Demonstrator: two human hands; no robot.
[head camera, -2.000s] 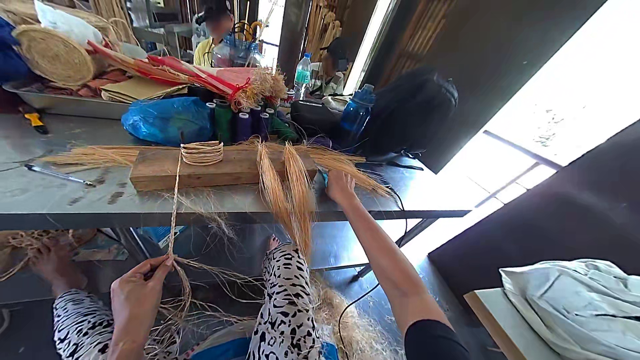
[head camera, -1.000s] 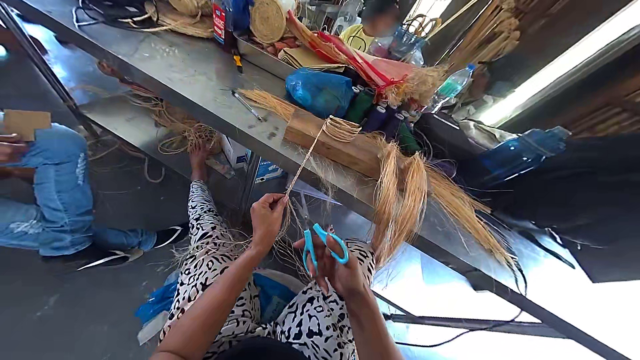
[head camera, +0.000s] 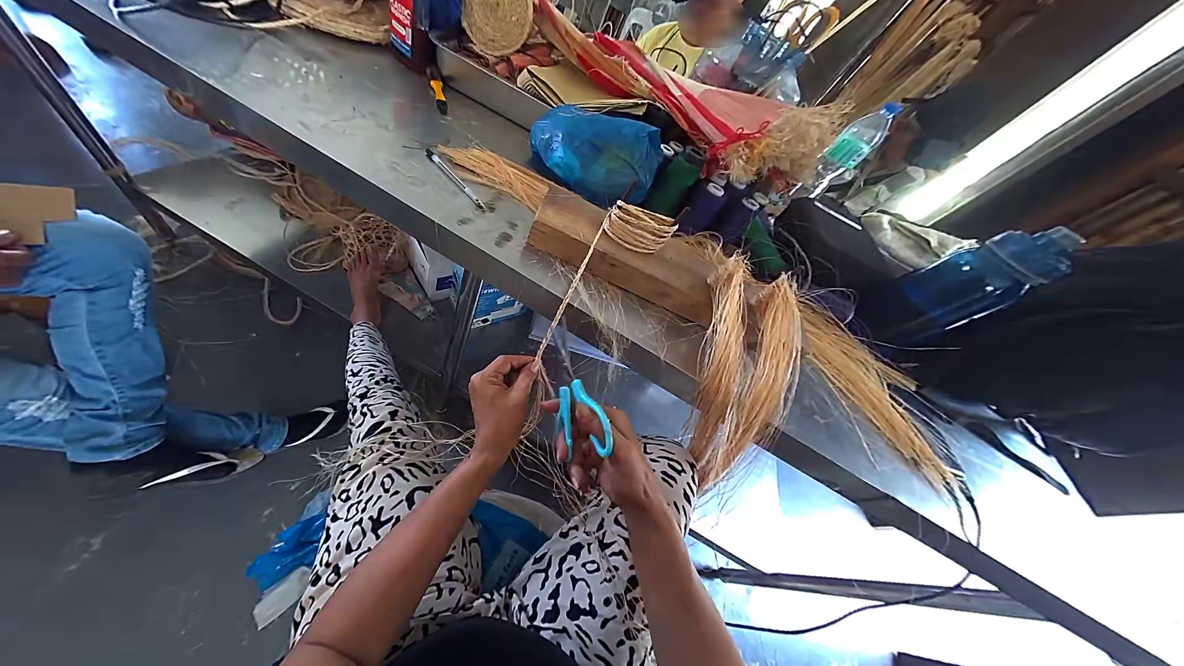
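My left hand (head camera: 502, 404) pinches the lower end of a braided fibre cord (head camera: 578, 277), which runs taut up to coils wound around a wooden block (head camera: 620, 262) on the metal table. Beside it, my right hand (head camera: 606, 453) holds scissors with turquoise handles (head camera: 585, 418); the blades point up next to the cord, and whether they touch it I cannot tell. Loose fibre ends hang below my left fingers. Two hanks of tan fibre (head camera: 751, 356) hang over the table edge at the block's right end. More straight fibre (head camera: 860, 398) lies behind them.
On the metal table (head camera: 324, 102) lie a pen (head camera: 455, 179), a yellow-handled cutter (head camera: 437, 92), a blue plastic bag (head camera: 597, 153) and thread spools (head camera: 703, 205). Plastic bottles stand behind. A lower shelf holds tangled cord (head camera: 347, 231). A person in jeans (head camera: 88, 342) sits at the left.
My right hand was at the table by the block's right end two seconds ago; it now holds the scissors beside my left hand. The view has turned strongly. Little differs from one second ago.
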